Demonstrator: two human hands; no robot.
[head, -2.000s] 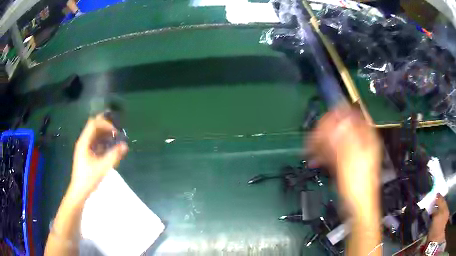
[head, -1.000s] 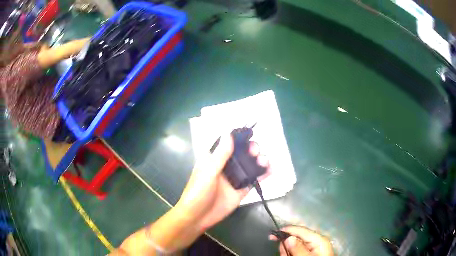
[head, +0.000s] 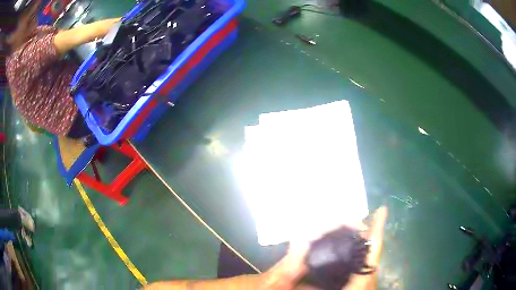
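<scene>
A black power adapter (head: 334, 257) with its cord bundled against it is near the bottom edge of the view, slightly blurred. My left hand (head: 294, 266) holds it from the left. My right hand (head: 375, 241) appears at the adapter's right side, with a finger pointing up; most of it is hidden or cut off, so its grip is unclear. White sheets (head: 305, 170) lie flat on the green tabletop just beyond the hands, glaring strongly. The adapter overlaps their lower edge.
A blue basket (head: 153, 90) full of black adapters stands at upper left on a red stool (head: 121, 181). A person's arm (head: 85, 35) reaches to it. Loose adapters (head: 486, 257) lie at lower right. Another adapter (head: 287, 16) lies near the belt (head: 396, 62).
The left hand and adapter have moved down and right in view, off the sheets' middle. The cord, stretched out earlier, is now gathered at the adapter. The right hand is now beside it.
</scene>
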